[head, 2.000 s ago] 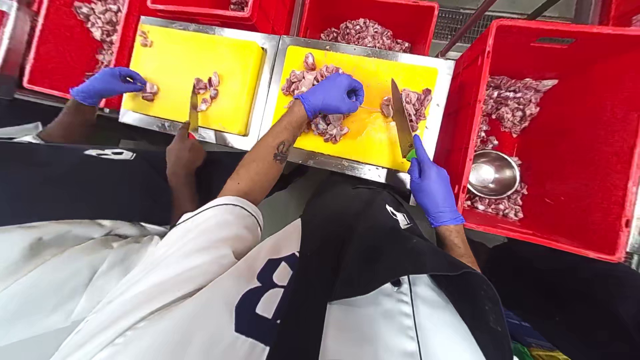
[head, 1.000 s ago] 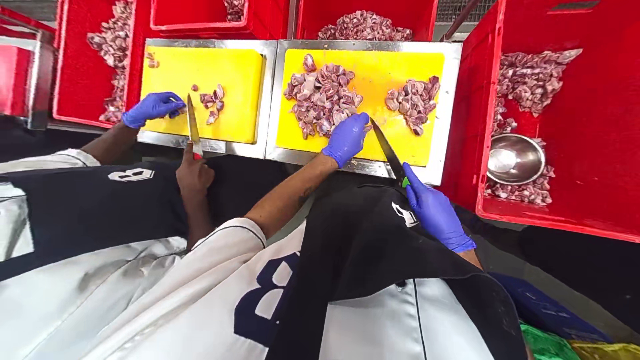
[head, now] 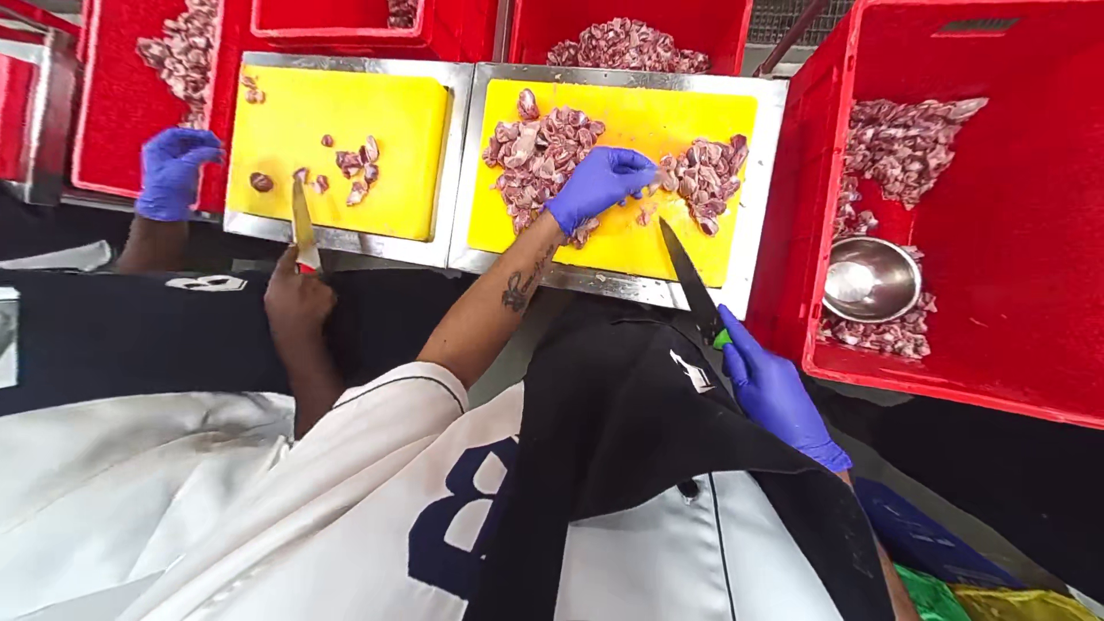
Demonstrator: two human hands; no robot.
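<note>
My left hand (head: 604, 185), in a purple glove, is over a yellow cutting board (head: 621, 250), fingertips pinched on a small piece of meat (head: 660, 179). To its left lies a large pile of meat pieces (head: 539, 147); at its right is a smaller pile (head: 709, 177). My right hand (head: 776, 392), also gloved, grips the green handle of a knife (head: 686, 267). The blade points up and left, its tip over the board near a scrap of meat (head: 645, 216). The board sits in a metal tray (head: 595, 280).
On the left, a co-worker's gloved hand (head: 172, 172) and bare hand with a knife (head: 302, 224) are at another yellow board (head: 388, 112). Red crates with meat stand behind; a large red crate (head: 1018, 259) at right holds meat and a steel bowl (head: 871, 278).
My left hand has moved up and right from beside the knife tip toward the smaller pile. The co-worker's gloved hand has moved left, off their board.
</note>
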